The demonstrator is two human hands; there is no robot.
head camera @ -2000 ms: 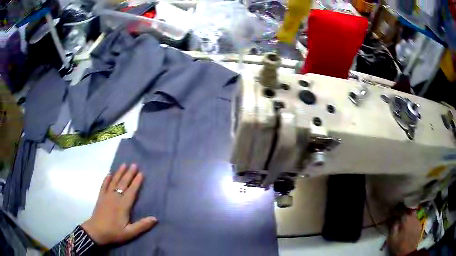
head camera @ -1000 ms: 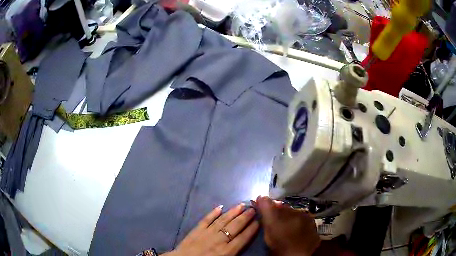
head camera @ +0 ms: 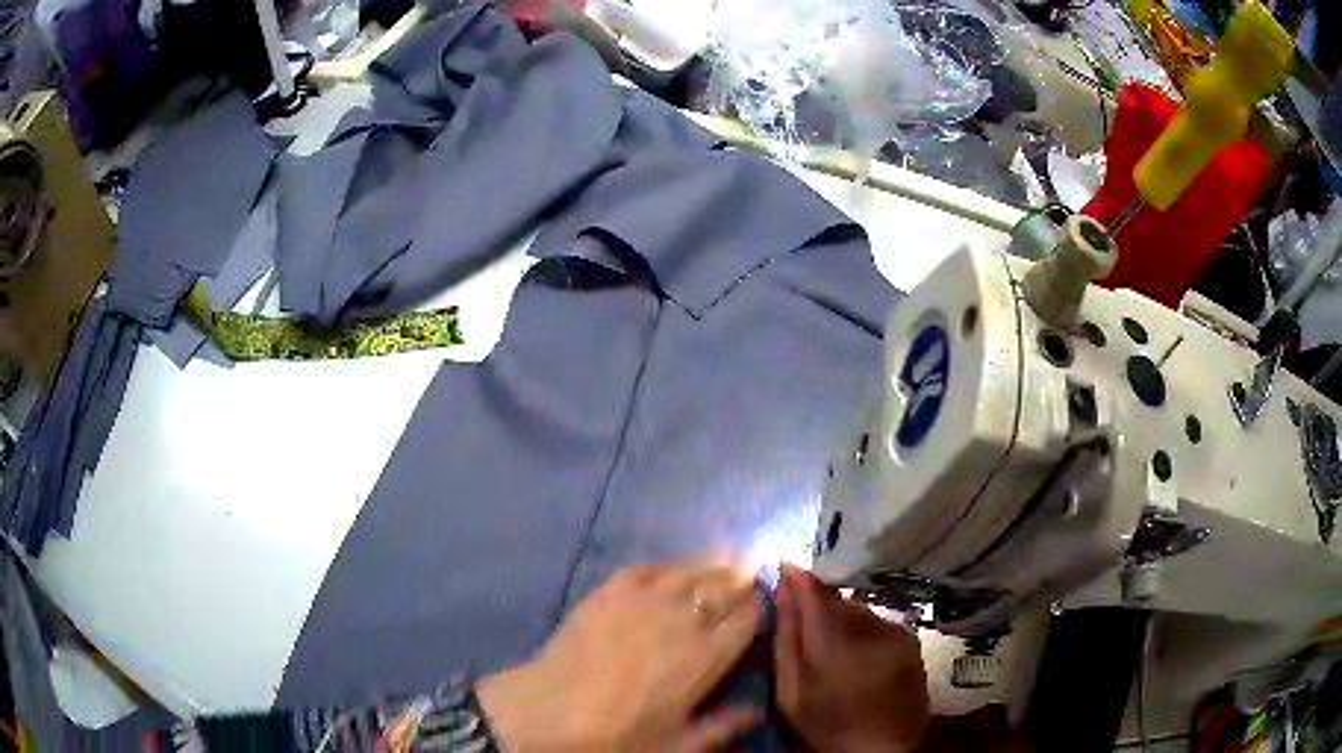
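Note:
A large grey-blue garment panel (head camera: 486,486) with a long seam lies on the white table, its right edge running under the cream machine head (head camera: 942,441). My left hand (head camera: 633,655), slightly blurred, lies on the panel's near part, fingers bent at its edge. My right hand (head camera: 846,662) is beside it, fingertips pinching the cloth edge just below the bright lamp spot. The needle and presser foot are hidden by the head and my hands.
A crumpled pile of cut pieces (head camera: 442,162) lies at left rear. Narrow strips (head camera: 74,427) lie far left. A yellow-green patterned strip (head camera: 339,334) is beside the pile. A black flat object (head camera: 1086,677) lies under the arm. A red block (head camera: 1177,191) and yellow handle (head camera: 1214,103) are behind.
My right hand has come from the far right to the cloth edge near the needle area. My left hand has moved right, beside it, and its fingers are now more bent.

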